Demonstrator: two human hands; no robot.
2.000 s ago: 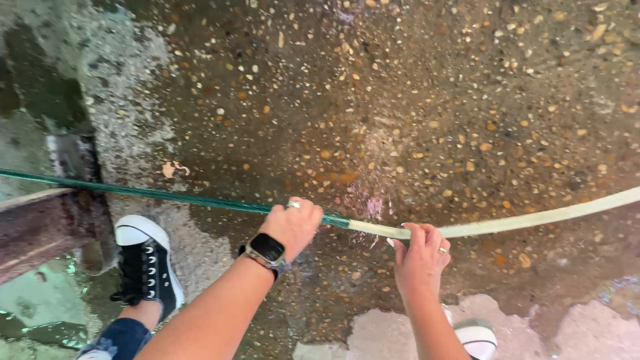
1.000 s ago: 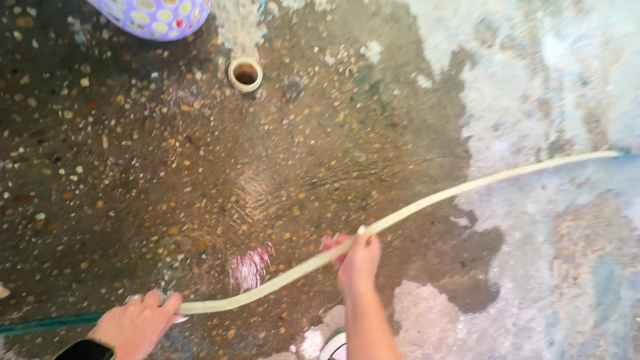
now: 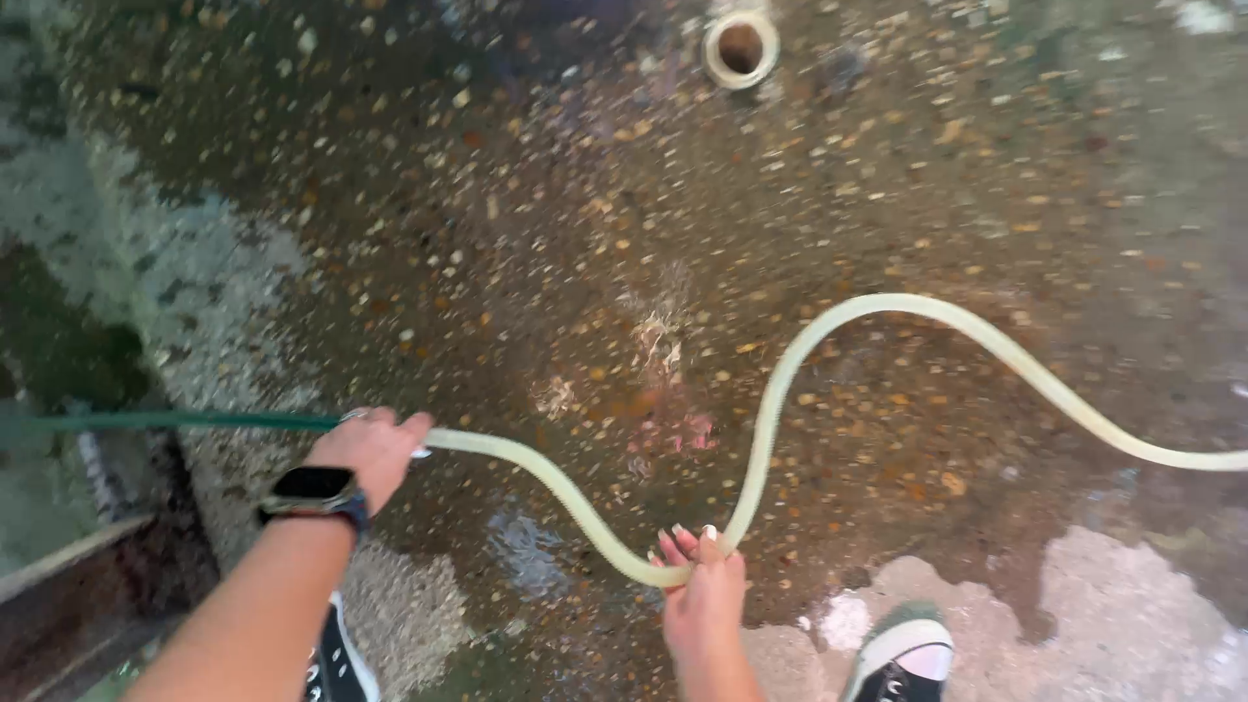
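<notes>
A pale cream hose (image 3: 892,304) curves in an S over wet pebbled ground, running off the right edge. My left hand (image 3: 375,444), with a watch on its wrist, is closed around the place where this pale hose meets a green hose (image 3: 224,420), which runs off to the left. Lower down, my right hand (image 3: 704,575) grips the pale hose at the bottom of its bend, between thumb and fingers. The hose dips between my hands and arches up beyond my right hand.
A round pipe opening (image 3: 741,49) with a pale rim stands in the ground at the top. At lower left is a rusty metal channel or beam (image 3: 88,585). My sneakers (image 3: 902,655) are at the bottom edge. The wet concrete (image 3: 604,244) has shallow water on it.
The pale hose, a smooth gentle curve one second ago, now bends strongly in an S. My hands still hold it. The view has shifted left since one second ago.
</notes>
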